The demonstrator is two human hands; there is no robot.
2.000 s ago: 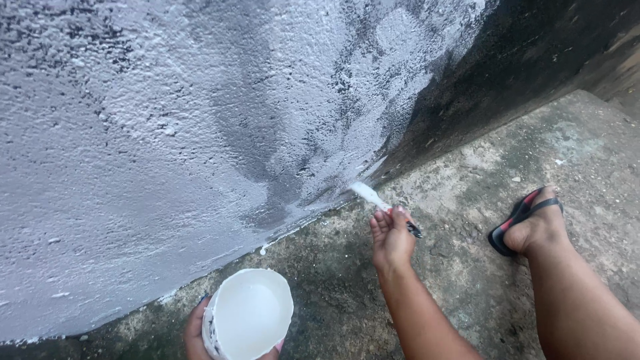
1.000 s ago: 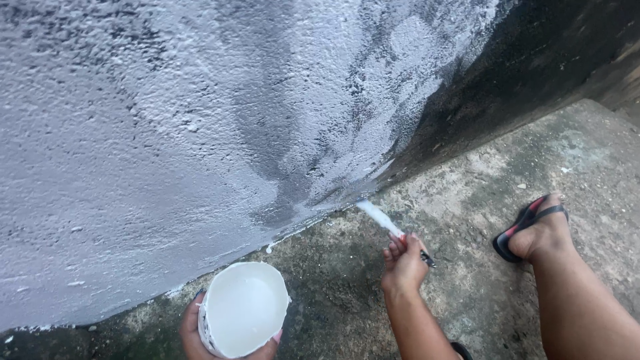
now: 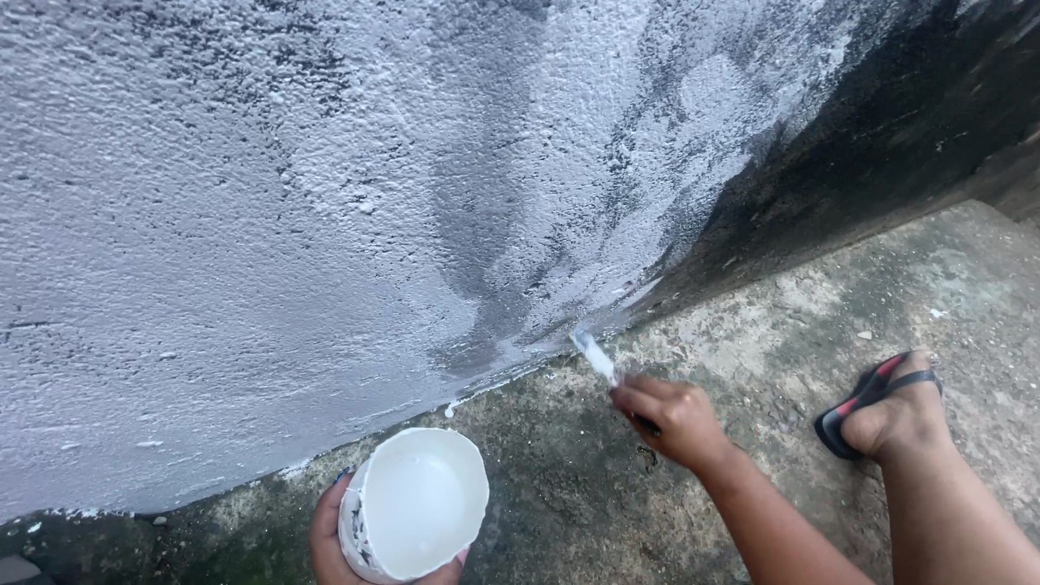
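My left hand (image 3: 331, 532) grips a round white tub (image 3: 422, 500) from below, at the bottom of the head view. Pale liquid paint shows inside, and dark marks run along its outer side. My right hand (image 3: 670, 418), right of the tub, is closed around the handle of a paintbrush (image 3: 595, 356) whose bristles are coated white. The bristle tip points up and left and is at the bottom edge of the rough wall (image 3: 366, 227); whether it touches cannot be told. White paint covers much of the wall, with grey patches between.
An unpainted, blackened stretch of wall (image 3: 861, 162) runs to the upper right. Concrete ground (image 3: 552, 479), stained and uneven, meets the wall's foot. My foot in a black and red flip-flop (image 3: 841, 422) stands at the right. A white paint drip (image 3: 449, 411) lies at the wall's base.
My right hand with the brush has shifted slightly along the wall's foot, and its grip has turned so the back of the hand shows more. The tub remains in my left hand.
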